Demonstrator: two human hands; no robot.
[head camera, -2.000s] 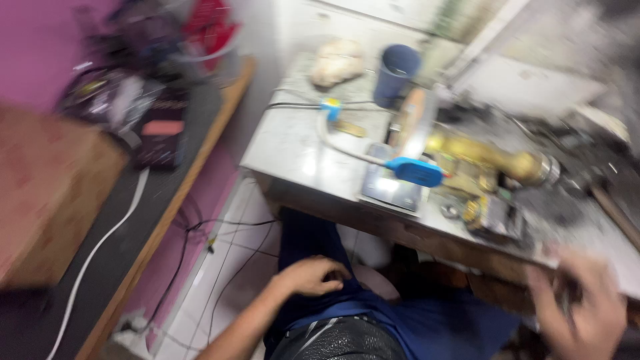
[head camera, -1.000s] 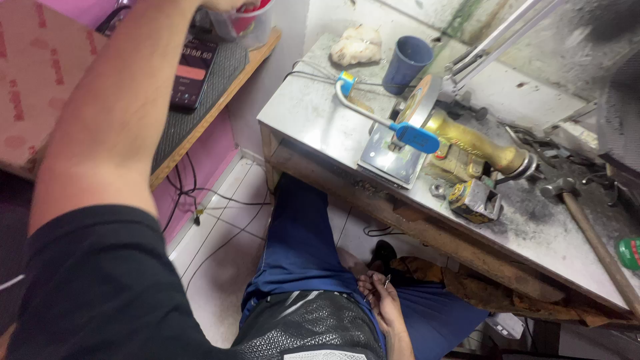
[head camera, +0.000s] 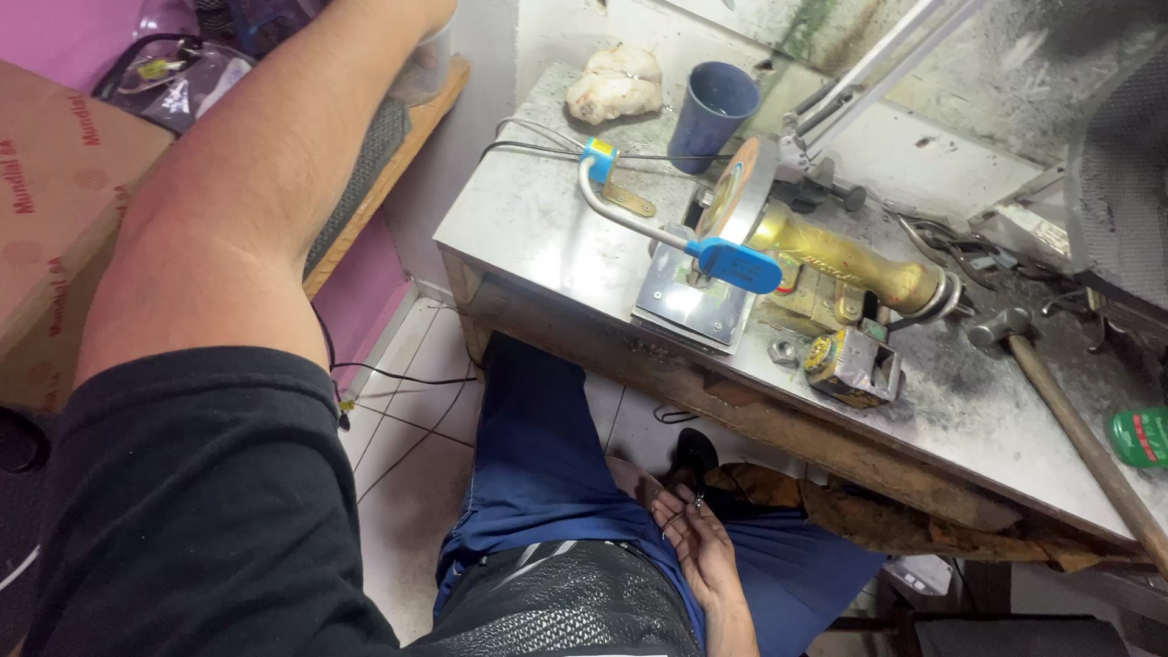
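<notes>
My left arm stretches up past the shelf. My left hand (head camera: 425, 55) shows only dimly through the wall of a clear plastic tub (head camera: 436, 80), so its fingers and anything in them are hidden. Low over my lap, my right hand (head camera: 695, 538) is palm up, its fingers curled on a small curved metal piece (head camera: 673, 522). Beyond it on the white bench stand a bench polishing motor (head camera: 821, 251) with a round wheel (head camera: 735, 192), a blue lamp head (head camera: 741, 265) on a bent stem, and a small metal block tool (head camera: 850, 367).
A hammer (head camera: 1077, 420) lies at the bench's right, near a green can (head camera: 1141, 436) and pliers (head camera: 931, 242). A blue cup (head camera: 713, 119) and a whitish lump (head camera: 618, 84) stand at the back. A printed cardboard box (head camera: 55, 201) is at the left; cables (head camera: 401, 376) trail below.
My left hand has gone from over my lap up to the tub. My right hand has come from the bench's right front edge down to my lap.
</notes>
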